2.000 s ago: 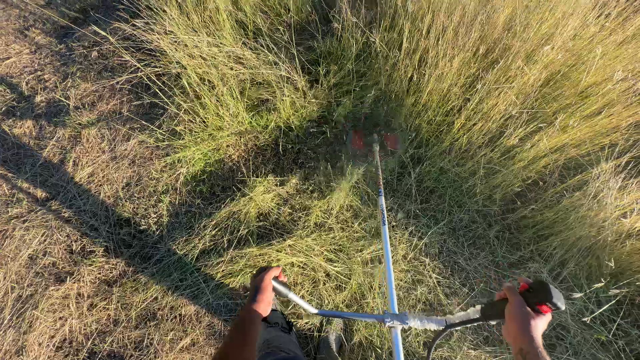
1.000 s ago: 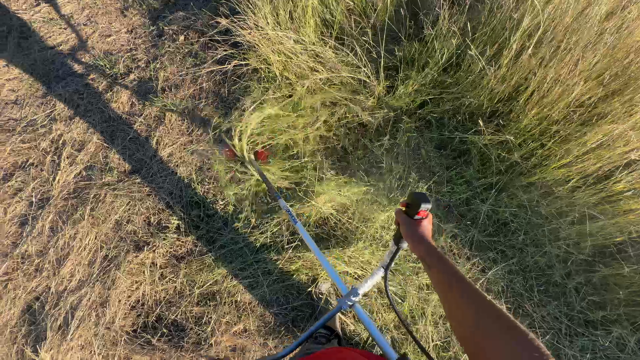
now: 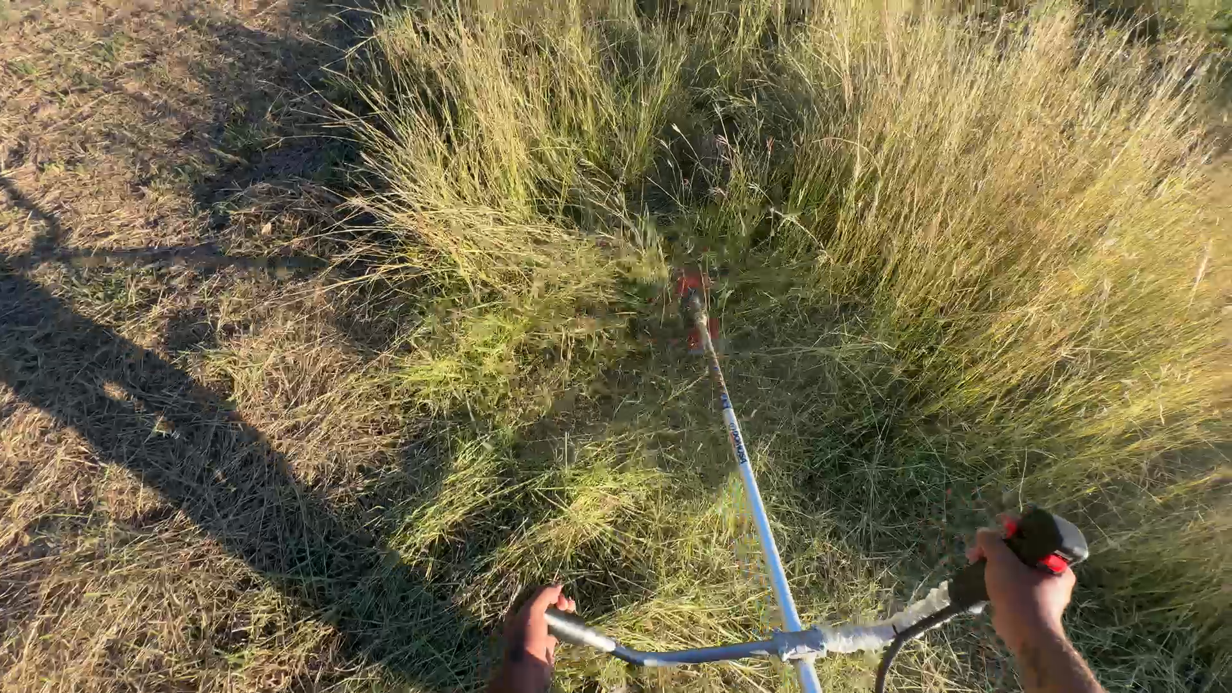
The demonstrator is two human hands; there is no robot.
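Observation:
My left hand [image 3: 531, 630] is closed around the left end of the brush cutter's metal handlebar [image 3: 707, 656]. At the lower right, my right hand [image 3: 1028, 587] grips the black and red throttle handle [image 3: 1039, 541]. A clamp joins the handlebar to the long white shaft [image 3: 765, 539], which bears writing. At the shaft's far end the red cutting head [image 3: 693, 306] is low among the grass and partly blurred. Pale wrapping covers the bar beside the throttle handle, and a black cable curves below it.
Tall yellow-green grass [image 3: 1001, 183] stands ahead and to the right. Cut grass [image 3: 577, 510] lies around the shaft. On the left is dry, short stubble [image 3: 125, 462], crossed by a long dark shadow.
The cutting head has swung right from the left side of the grass, where it was one second ago. My left hand, out of view then, is visible again on the handlebar.

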